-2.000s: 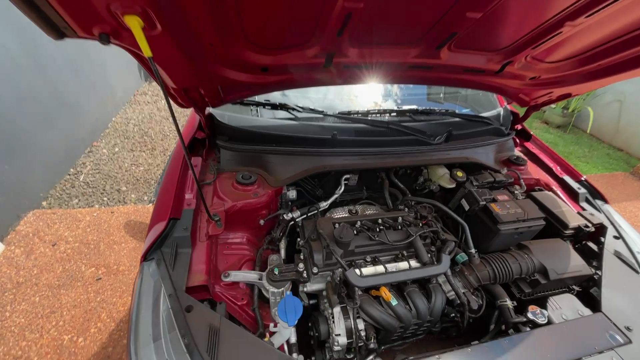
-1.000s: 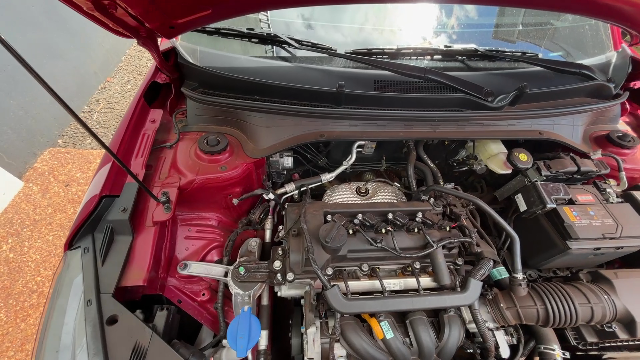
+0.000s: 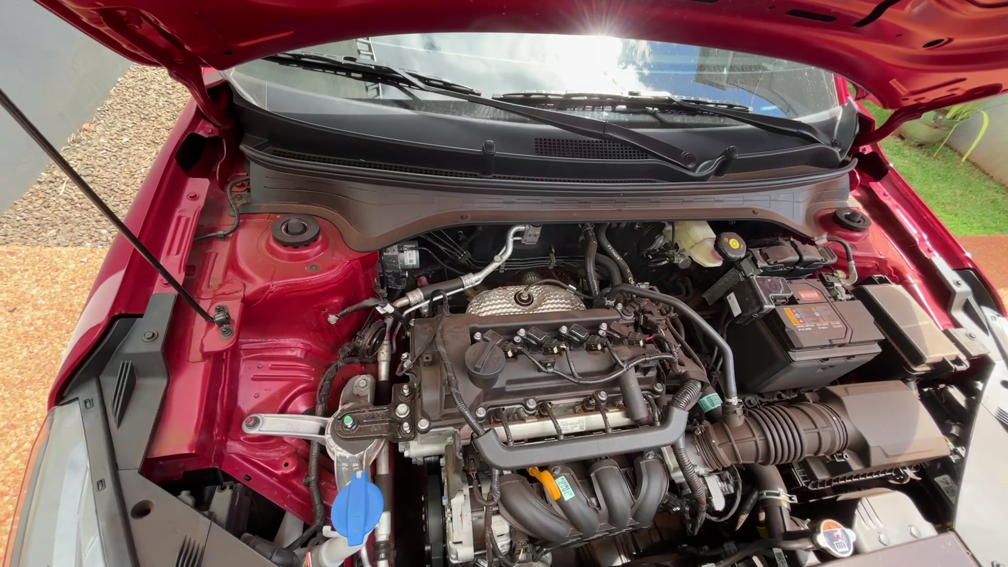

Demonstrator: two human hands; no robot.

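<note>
Neither of my hands shows in the head view. Below the raised red hood (image 3: 551,20) lies a car's engine (image 3: 543,370), with a black oil filler cap (image 3: 484,359) on its cover. The yellow-orange dipstick handle (image 3: 545,482) stands among the black intake runners. A blue washer reservoir cap (image 3: 357,508) sits closed at the lower left of the engine. To the right are the black car battery (image 3: 819,331), a ribbed intake hose (image 3: 787,431) and a radiator cap (image 3: 835,539). The brake fluid reservoir (image 3: 694,242) is partly hidden under the cowl edge.
A thin black hood prop rod (image 3: 110,213) slants across the left side, its lower end at the red inner fender. Windshield wipers (image 3: 583,126) lie behind the black cowl. Gravel (image 3: 118,157) and speckled paving (image 3: 47,315) lie left of the car, grass (image 3: 945,181) to its right.
The view has moved closer to the engine bay since two seconds ago, and shifted since one second ago. Nothing in the bay has plainly changed.
</note>
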